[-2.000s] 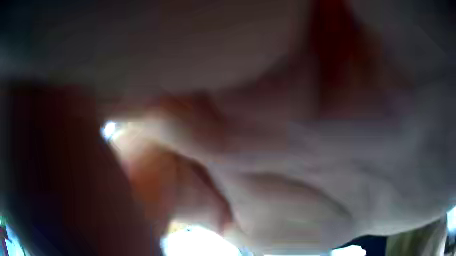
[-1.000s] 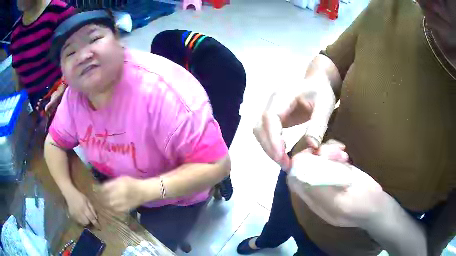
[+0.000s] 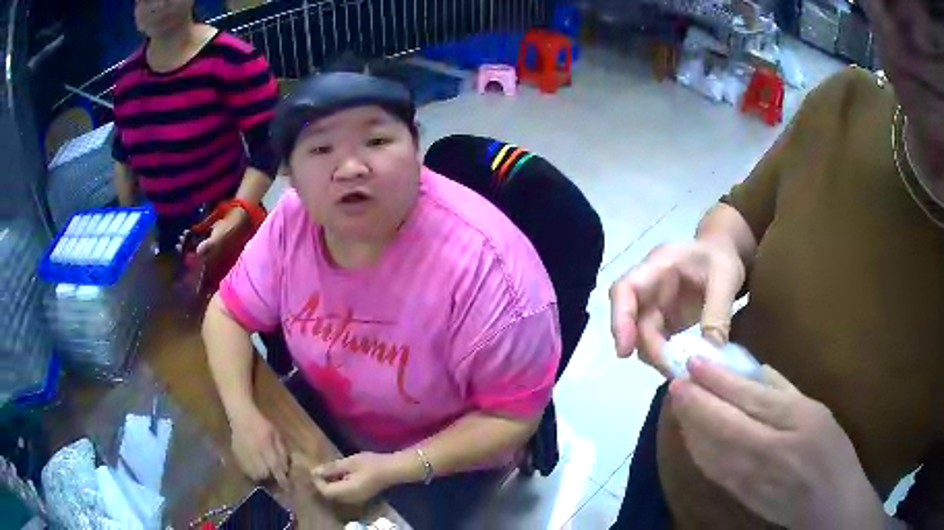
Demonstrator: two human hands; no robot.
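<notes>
Neither of my hands is in view. A brown wooden desk (image 3: 192,383) is at the lower left. A black smartphone (image 3: 256,511) lies on it, cut by the bottom edge. White papers (image 3: 143,455) and a crumpled plastic bag (image 3: 70,481) lie left of it. A blue tray (image 3: 93,273) with rows of white pieces sits on stacked clear trays (image 3: 101,336). At the right, a standing person in a brown top holds a small white product (image 3: 714,357) between both hands; its exact kind is unclear.
A person in a pink shirt (image 3: 414,321) sits at the desk on a black chair (image 3: 571,223). Another in a striped top (image 3: 192,104) stands behind, holding a red bag (image 3: 223,219). Red stools (image 3: 546,60) and a pink stool (image 3: 497,80) stand farther back.
The very close, blurred hand covering the view two seconds ago is gone. Since one second ago, the view has shifted up and left, and the white product now shows in the standing person's hands.
</notes>
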